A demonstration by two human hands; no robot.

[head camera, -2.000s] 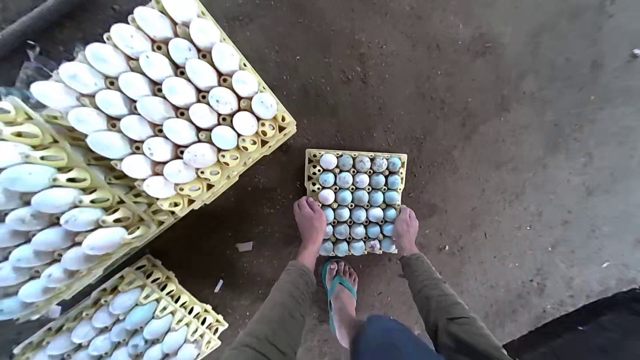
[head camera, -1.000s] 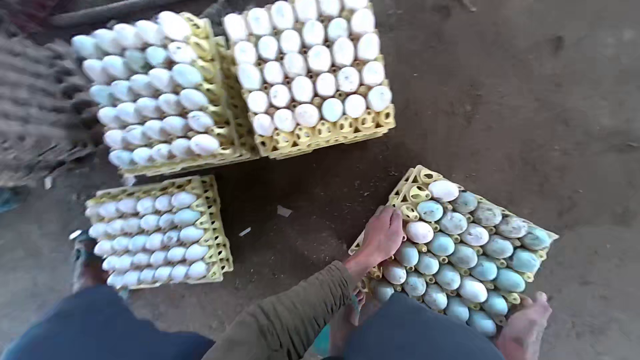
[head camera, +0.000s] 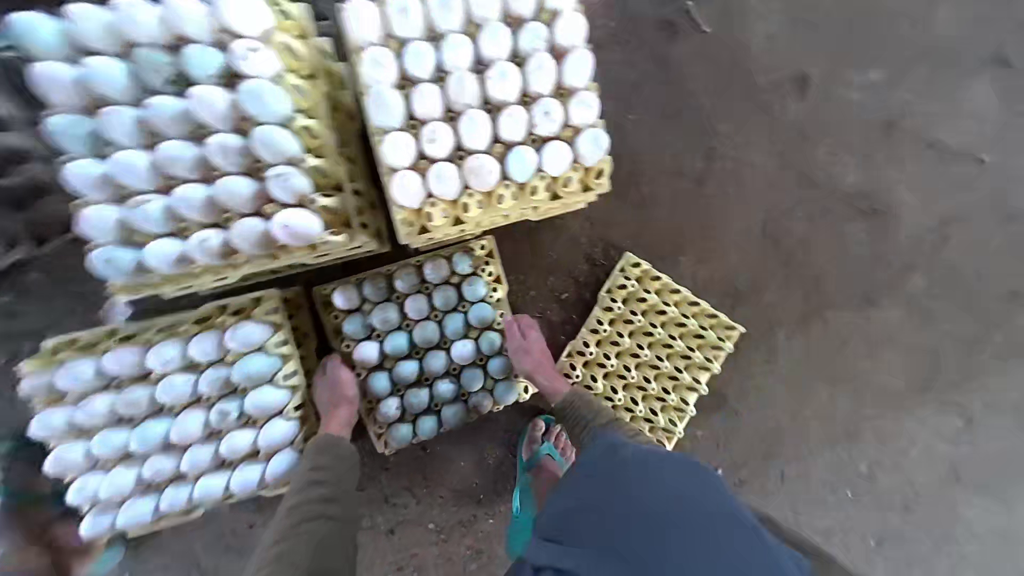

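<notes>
A yellow egg tray (head camera: pixel 510 382) filled with white and bluish eggs lies low between my hands, beside the stacks. My left hand (head camera: pixel 336 394) is at its left edge, in the gap next to the lower-left stack; its fingertips are partly hidden. My right hand (head camera: pixel 531 352) grips the tray's right edge. To the right, an egg tray with no eggs in it (head camera: pixel 652 344) lies on the ground, close to my right forearm.
Stacked egg trays with eggs stand at the upper left (head camera: pixel 352 160), top middle (head camera: pixel 504 200) and lower left (head camera: pixel 292 344). My foot in a teal flip-flop (head camera: pixel 524 496) is below the held tray. Part of another person's foot shows at the lower left.
The tray of eggs in my hands has moved left, from the ground at the right to beside the stacks. An eggless tray now shows at the right. The view has shifted.
</notes>
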